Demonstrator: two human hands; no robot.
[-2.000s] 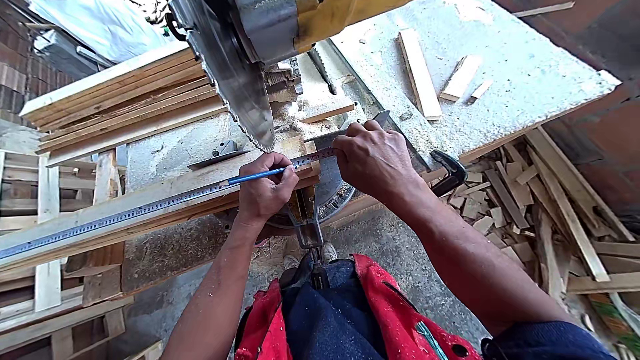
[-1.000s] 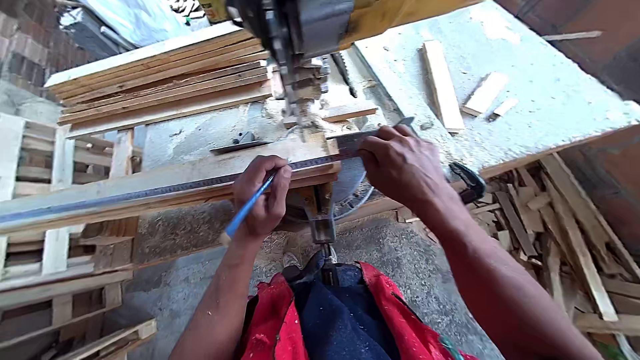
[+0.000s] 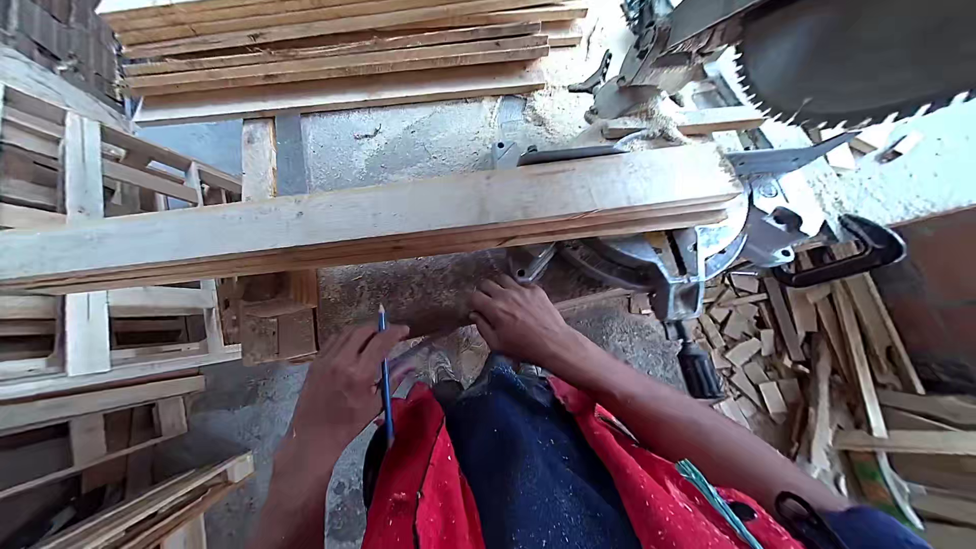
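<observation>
My left hand [image 3: 347, 381] holds a blue pencil [image 3: 386, 381], point up, low in front of the red jacket. My right hand [image 3: 518, 316] is beside it, below the boards, its fingers curled near the saw base; whether it holds anything cannot be told. Stacked wooden boards [image 3: 427, 210] lie across the base of a miter saw [image 3: 682, 278], their right ends near its metal fence [image 3: 789, 156]. The toothed saw blade [image 3: 862, 61] is raised at the upper right. The tape measure is not clearly visible.
More boards [image 3: 343, 65] are piled at the back. Wooden pallets [image 3: 84, 244] stand at the left. A black clamp [image 3: 850, 248] grips the table at the right, above a heap of offcuts [image 3: 751, 358]. A short wood piece [image 3: 717, 120] lies behind the fence.
Both hands have come off the boards and down toward my body. The tape measure that lay along the top board is gone from it. The view has shifted, with the blade now farther right.
</observation>
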